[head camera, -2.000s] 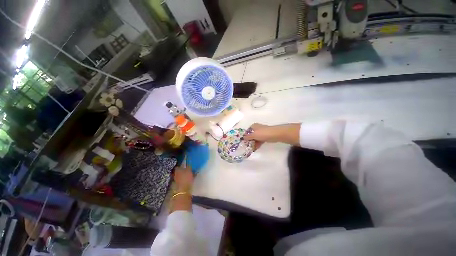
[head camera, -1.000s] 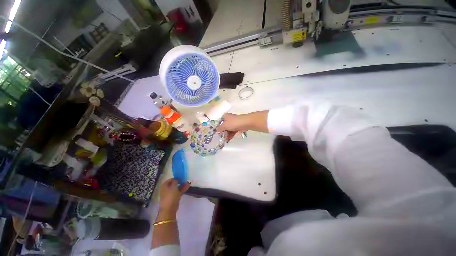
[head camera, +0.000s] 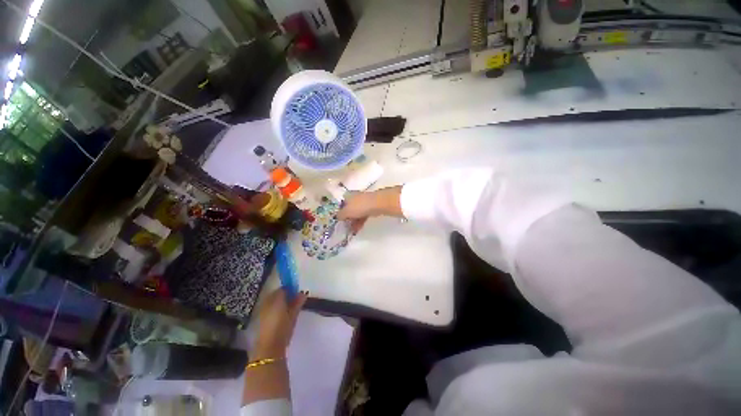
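A clear round dish with multicoloured dots (head camera: 325, 236) is just above or on the white tabletop (head camera: 390, 280), left of centre. My right hand (head camera: 361, 209) grips its upper right rim. My left hand (head camera: 279, 313) is to the lower left and holds a bright blue disc, a lid (head camera: 287, 268), by its lower end. The lid is tilted nearly edge-on beside the dish, with a gap between them. The fingertips of my left hand are small and blurred.
A white desk fan (head camera: 327, 130) and an orange-capped bottle (head camera: 286, 184) stand behind the dish. A black-and-white speckled cloth (head camera: 218, 266) and wooden rack lie left. A dark tumbler (head camera: 191, 361) is at lower left. The sewing head (head camera: 517, 32) is at the back.
The blue lid has been lifted and turned from face-on to nearly edge-on. My right hand has moved left with the dotted dish, toward the lid. The camera view has shifted.
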